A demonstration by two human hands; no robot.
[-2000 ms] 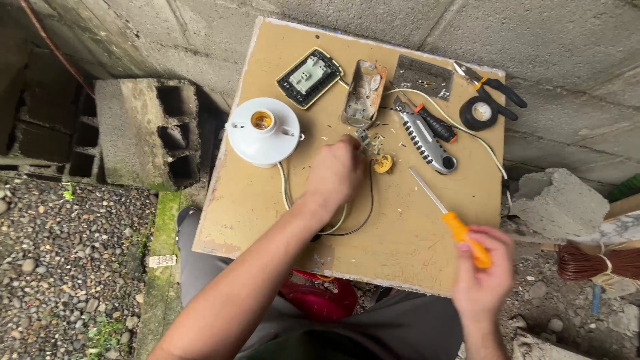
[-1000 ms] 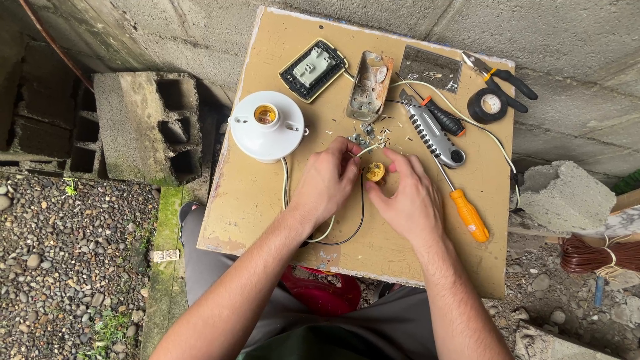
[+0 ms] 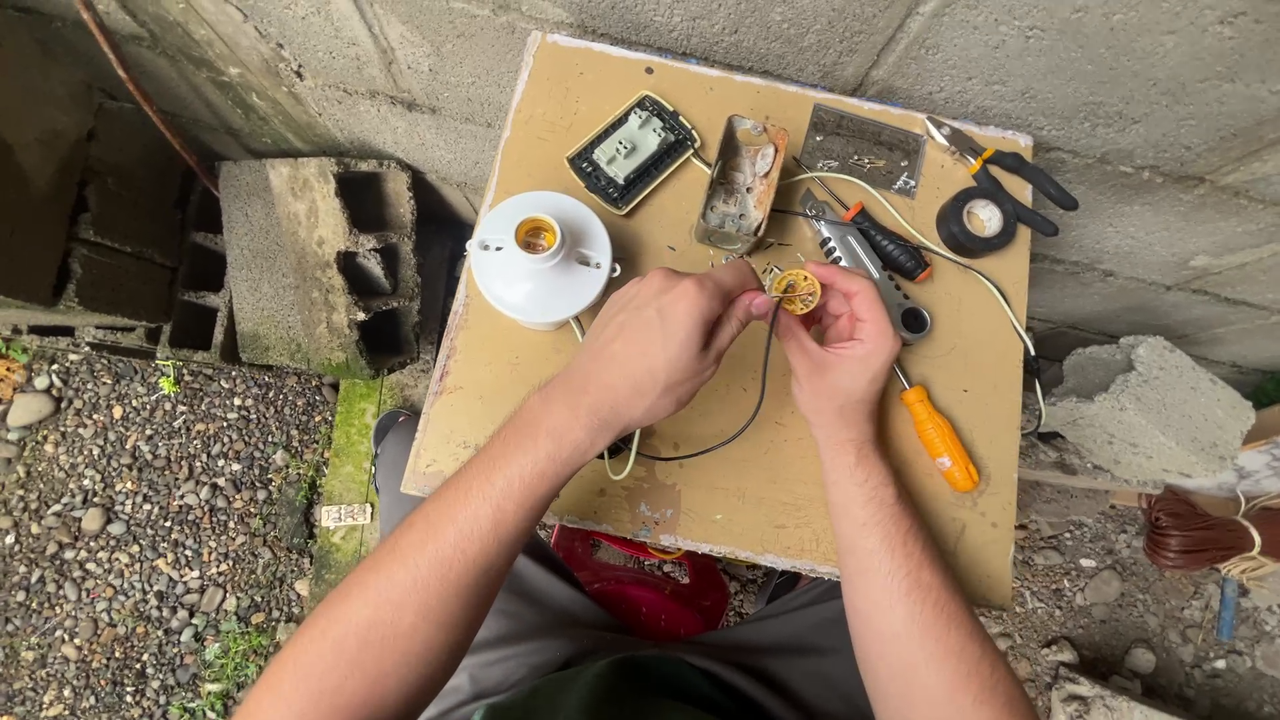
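Observation:
My right hand (image 3: 845, 340) grips a small round yellow electrical part (image 3: 796, 291) by its edge. Beside it, my left hand (image 3: 675, 335) pinches the bare end of a black wire (image 3: 757, 400), which lies against the part's face; whether it is fastened there I cannot tell. The wire curves down to the board near a cream wire (image 3: 625, 465). Left of my hands stands a white lamp holder (image 3: 540, 262) with a brass-coloured socket. A screwdriver with an orange handle (image 3: 938, 438) lies right of my right hand.
Behind my hands lie a switch plate (image 3: 633, 150), a rusty metal box (image 3: 742, 185), and a dark tray (image 3: 865, 150) with screws. To the right are a utility knife (image 3: 860, 250), a black-and-orange screwdriver (image 3: 888, 240), black tape (image 3: 976, 222) and pliers (image 3: 1000, 175). A block wall borders the wooden board (image 3: 720, 520).
The orange screwdriver, in my right hand two seconds ago, now lies on the board. My right hand has moved left to the yellow part and lifted it, and the black wire's end is now at its face.

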